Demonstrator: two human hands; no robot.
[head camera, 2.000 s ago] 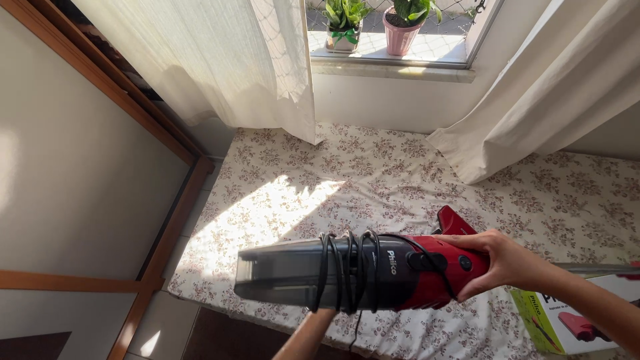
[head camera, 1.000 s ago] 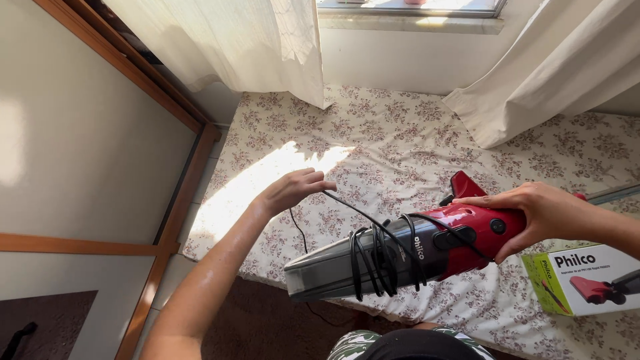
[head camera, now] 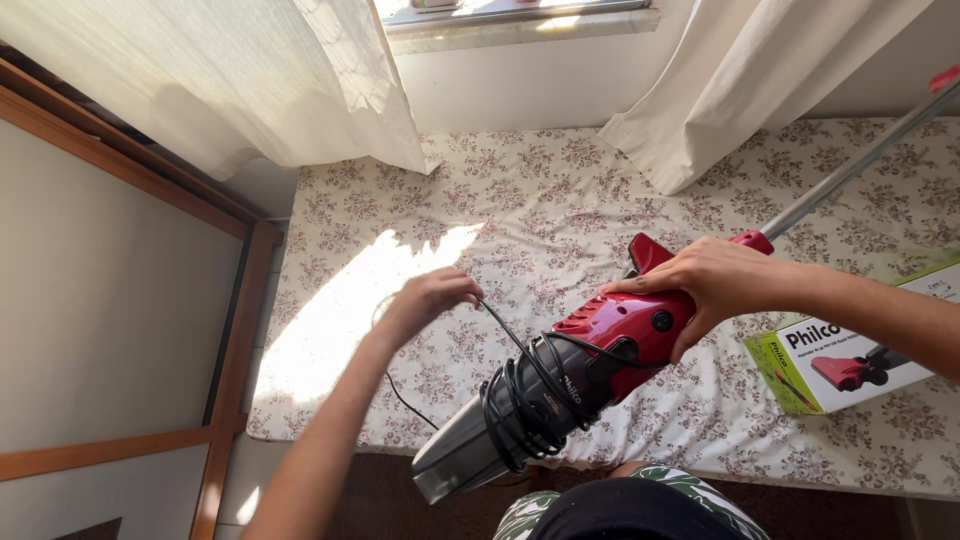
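Observation:
My right hand [head camera: 720, 277] grips the red upper part of a handheld Philco vacuum cleaner [head camera: 637, 322], which tilts down to the left over the bed's near edge. Its clear grey dust container [head camera: 461, 450] is at the lower end. A black power cord [head camera: 517, 412] is coiled in several turns around the body. To the left, my left hand [head camera: 442, 292] pinches a stretch of this cord, drawn taut from the coils; a loose length hangs below the hand. A metal tube [head camera: 847, 169] with a red fitting extends up to the right behind my right hand.
A mattress with a floral sheet [head camera: 540, 180] lies below the hands. On its right is a printed Philco box [head camera: 795, 375]. Cream curtains [head camera: 720, 97] flank the window sill [head camera: 525, 30]. A wood-framed cabinet door [head camera: 112, 247] stands left, and a brown rug [head camera: 390, 495] lies on the floor.
My left hand, earlier beneath the vacuum cleaner, has come out to the left with the cord in its fingers. The vacuum cleaner is tilted more steeply, its dust container lower.

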